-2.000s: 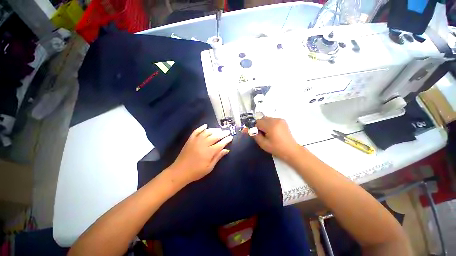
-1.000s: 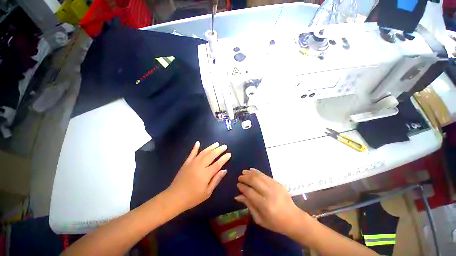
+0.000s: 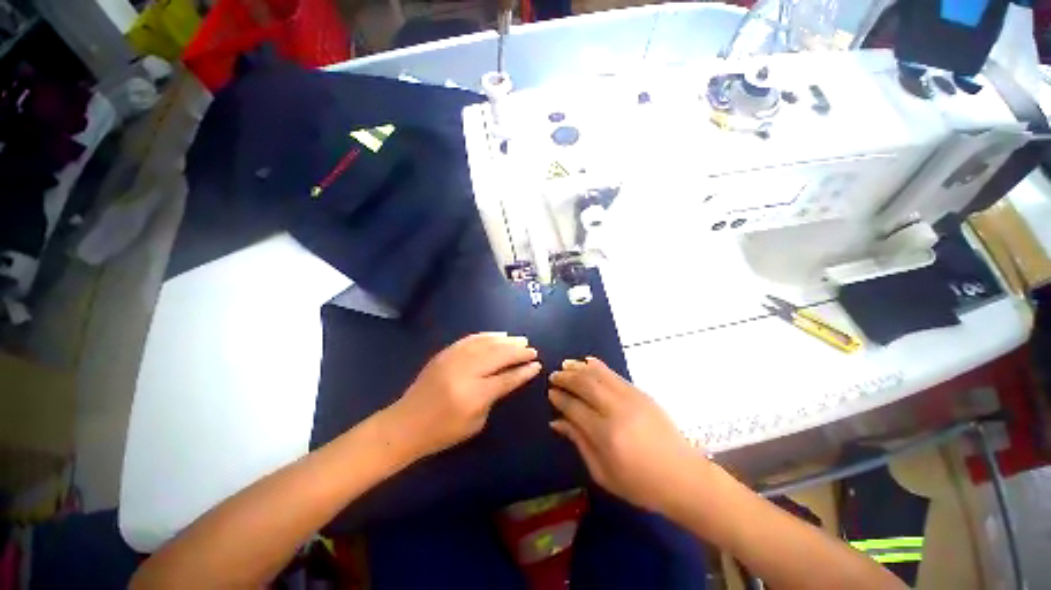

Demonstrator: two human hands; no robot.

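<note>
A dark navy garment panel (image 3: 357, 403) lies on the white table, under the presser foot (image 3: 536, 293) and down over my lap. Its upper part bears a striped reflective piece (image 3: 372, 137) and small red lettering. My left hand (image 3: 467, 386) is on the cloth just below the presser foot, fingertips together. My right hand (image 3: 611, 432) is on the cloth close to its right, fingertips bunched. Both seem to pinch the cloth, the fingertips nearly meeting. The white sewing machine (image 3: 680, 173) stands behind.
Yellow-handled snips (image 3: 816, 324) lie right of the needle. Small dark cloth pieces (image 3: 899, 302) lie under the machine's right end. A metal-framed cart (image 3: 988, 484) holds dark pieces with a yellow stripe at lower right. A red crate (image 3: 259, 40) stands at the back left.
Both hands have moved from beside the presser foot down toward me. Since the last earlier frame, my left fingers have closed together and my right hand has moved slightly up, nearer the left.
</note>
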